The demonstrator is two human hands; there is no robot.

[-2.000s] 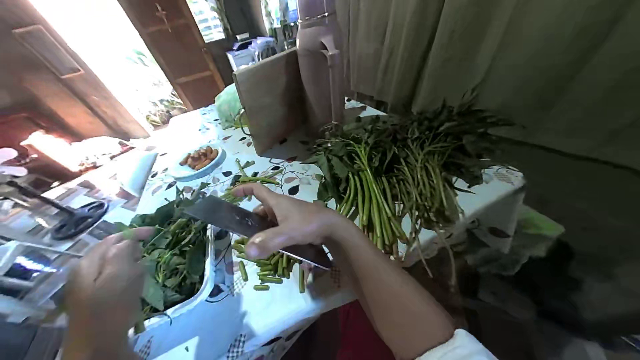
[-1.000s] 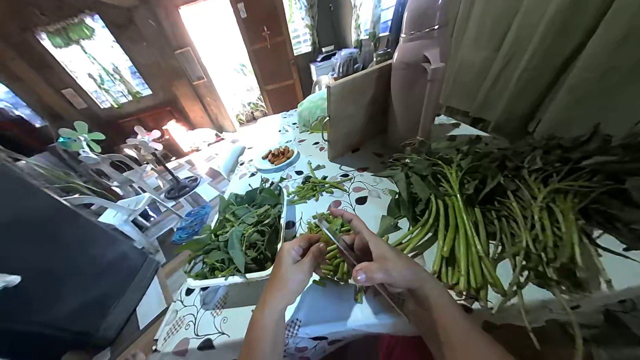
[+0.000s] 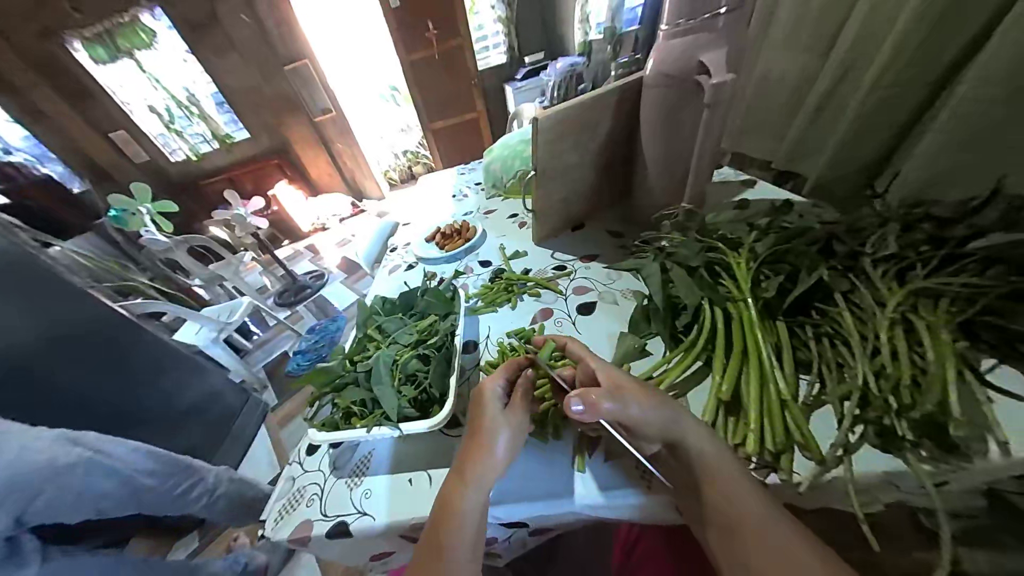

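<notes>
My right hand (image 3: 620,400) grips a knife (image 3: 616,436), its blade edge-on and slanting from the fingers down to the right. My left hand (image 3: 504,408) pinches a short piece of green stem against the blade's upper end, fingertips close to those of my right hand. Beneath both hands lies a pile of cut green stems (image 3: 546,412). Left of them is a white plastic tray (image 3: 462,352) heaped with leafy greens (image 3: 384,360). On the right lie bundles of long-stemmed leafy greens (image 3: 752,360), looking like water spinach. A smaller heap of stem pieces (image 3: 512,290) lies beyond the tray.
The table has a patterned cloth (image 3: 320,496). Farther back are a plate (image 3: 448,246) of brown food pieces, an upright wooden board (image 3: 584,160) and a green bag (image 3: 508,160). Electric fans (image 3: 240,212) and a white plastic chair (image 3: 208,328) stand left; a person's clothed leg (image 3: 120,472) shows lower left.
My left hand was over the tray two seconds ago; it has moved right to meet the knife. The blade, seen broadside then, is now edge-on. The view has swung left.
</notes>
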